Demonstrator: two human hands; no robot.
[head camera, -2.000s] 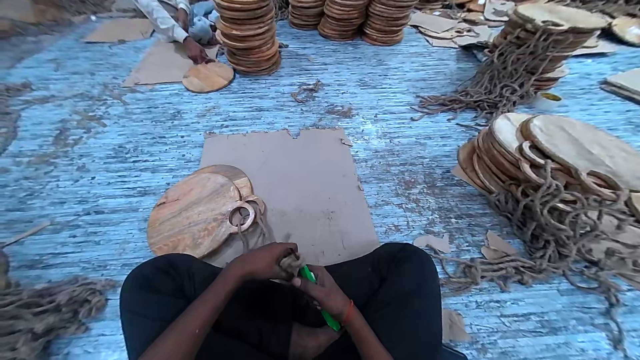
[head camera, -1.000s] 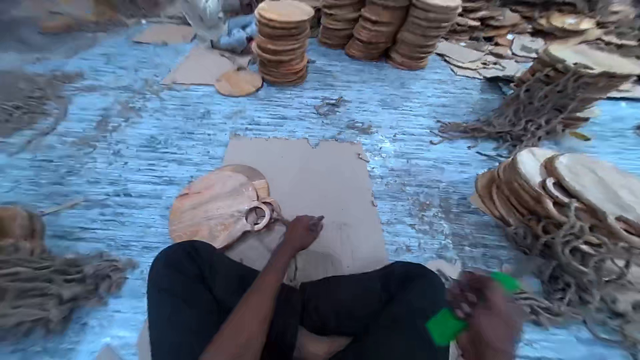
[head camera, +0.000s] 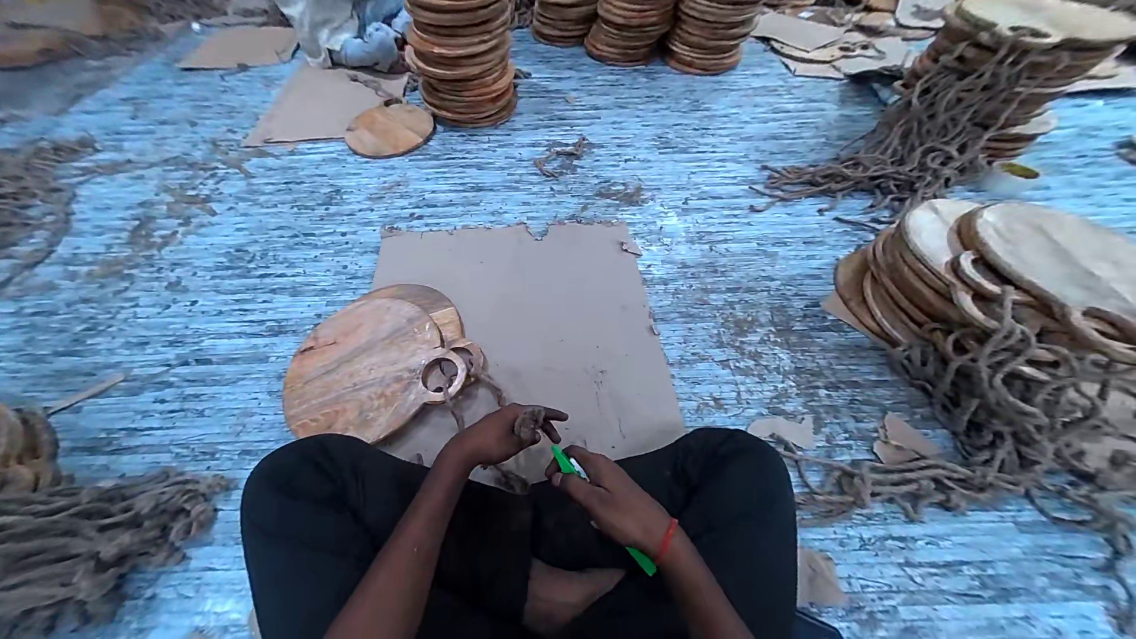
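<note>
My left hand (head camera: 510, 435) is over my lap, holding a knotted piece of brown rope (head camera: 529, 426) between thumb and fingers. Just right of it, my right hand (head camera: 612, 497) is closed around a green-handled tool (head camera: 641, 561), whose tip points up towards the rope; its exact kind is hidden by the fingers. Two round wooden boards (head camera: 359, 373) with ring handles overlap on the left part of a cardboard sheet (head camera: 568, 319). Brown rope runs from the ring handles towards my left hand.
Roped round boards (head camera: 1056, 257) are stacked at the right, with more behind (head camera: 1021, 62). Tall board stacks (head camera: 461, 62) stand at the back. Rope bundles (head camera: 98, 541) lie at the left. A person (head camera: 342, 31) sits at the back left, beside a single board (head camera: 390, 130).
My right hand, with the green tool, has come back from the right to beside my left hand. My left hand has moved down and now holds the knotted rope over my lap.
</note>
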